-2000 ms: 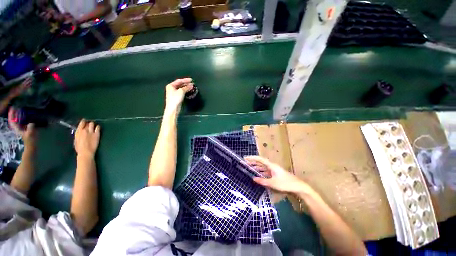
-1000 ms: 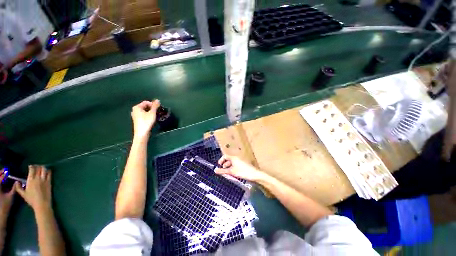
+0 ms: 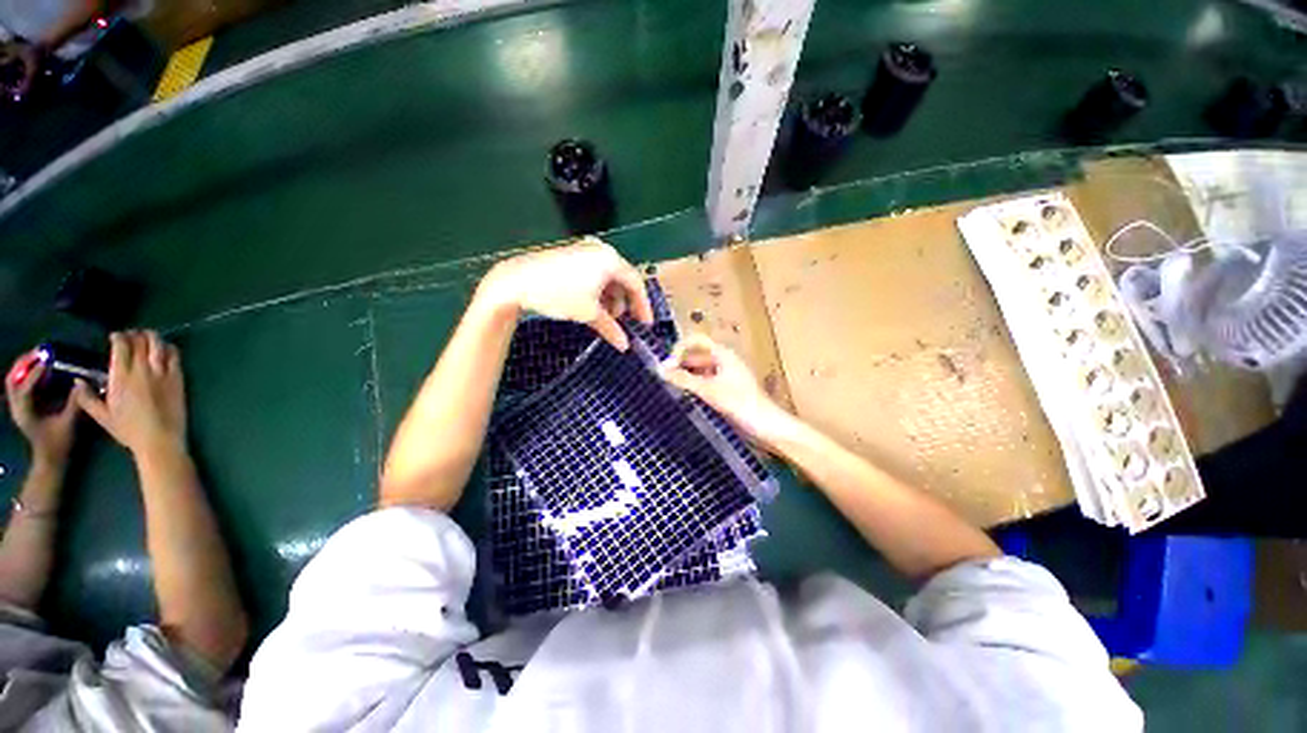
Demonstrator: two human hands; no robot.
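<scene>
A dark gridded sheet (image 3: 631, 458) lies tilted over a stack of similar gridded sheets (image 3: 538, 559) in front of me. My right hand (image 3: 705, 375) holds the upper sheet by its upper edge, thumb and finger pinched. My left hand (image 3: 581, 291) is bent over the sheet's upper corner, fingertips close to my right hand's. Whether a small piece is between my left fingertips cannot be seen. A black cylindrical unit (image 3: 579, 183) stands upright beyond my left hand, not touched.
More black cylinders (image 3: 826, 136) stand on the green belt (image 3: 430, 172), beside a white post (image 3: 751, 115). Cardboard (image 3: 889, 372), strips with round parts (image 3: 1097, 365) and a white fan (image 3: 1247, 304) lie right. A neighbour's hands (image 3: 136, 394) hold a dark unit at left.
My left hand has come back from the cylinder on the belt to the sheet's upper corner, beside my right hand. My right hand still holds the sheet. The camera view has shifted.
</scene>
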